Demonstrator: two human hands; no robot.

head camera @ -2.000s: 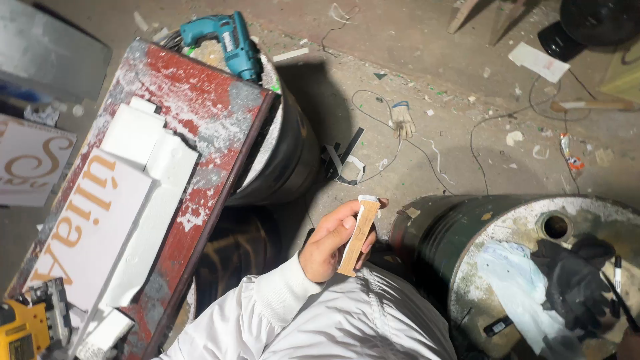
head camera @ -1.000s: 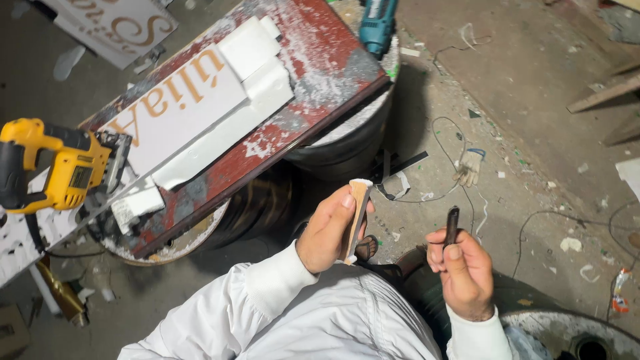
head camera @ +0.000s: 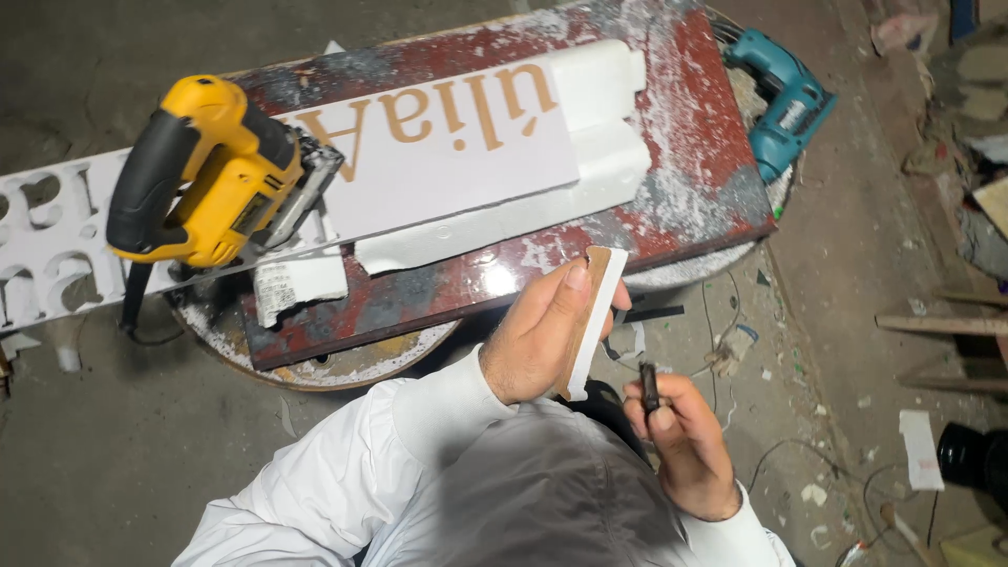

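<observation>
My left hand (head camera: pixel 543 331) grips a cut letter-like piece (head camera: pixel 596 323) with a brown paper face and a thick white edge, held upright in front of my body. To its lower right, my right hand (head camera: pixel 685 441) pinches a short dark tool (head camera: pixel 649 387), perhaps a small knife or blade; its exact kind cannot be told. The two hands are apart, and the dark tool does not touch the piece. Beyond them, a white sheet (head camera: pixel 465 177) with brown lettering lies on white foam on a red board (head camera: pixel 693 102).
A yellow and black jigsaw (head camera: pixel 228 177) rests on the cut-out white sheet (head camera: pixel 47 236) at left. A teal power drill (head camera: pixel 783 102) lies at the board's right end. Drums (head camera: pixel 315 378) support the board. A work glove (head camera: pixel 732 350), cords and scraps lie on the floor.
My right hand, out of sight or unclear two seconds ago, has come into view with the dark tool. The piece in my left hand is turned to show more white edge. The view has swung left.
</observation>
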